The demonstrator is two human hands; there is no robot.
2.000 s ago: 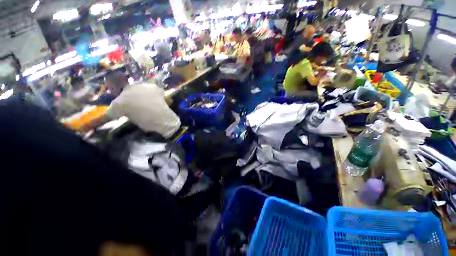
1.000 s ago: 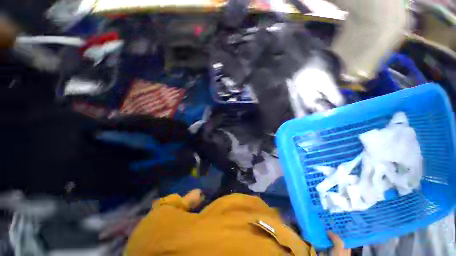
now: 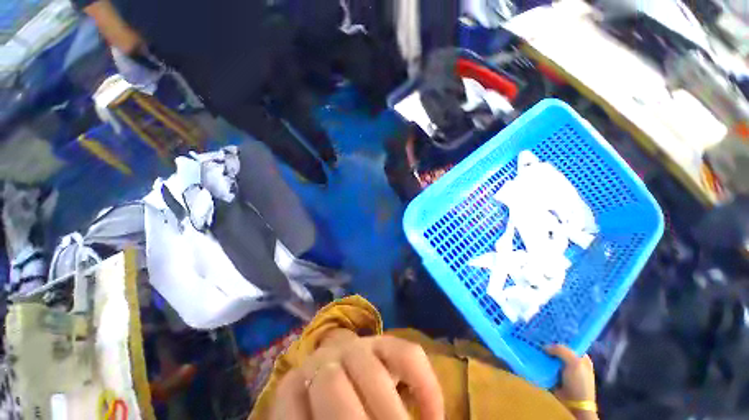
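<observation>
A light blue plastic basket (image 3: 612,148) is tilted at the right centre, with small white cut pieces (image 3: 538,221) lying in it. My right hand (image 3: 571,373), with a yellow band at the wrist, grips the basket's near bottom corner. My left hand (image 3: 357,381) is close to the camera at the bottom centre, in front of the mustard sleeve and clothing. Its back faces me, its fingers are bent and it is cut off by the bottom edge. Its palm side is hidden, so I cannot tell whether it holds anything.
A bundle of white and black pieces (image 3: 185,279) hangs at the left beside a machine table (image 3: 119,328) bearing a cream sewing machine (image 3: 41,353). A person in dark clothes (image 3: 213,49) stands at the upper left near a stool (image 3: 152,119). Another white table (image 3: 608,82) is upper right.
The view has swung to a different part of the workshop. The basket with white pieces is still held by my right hand but appears more tilted. My left hand now shows close up.
</observation>
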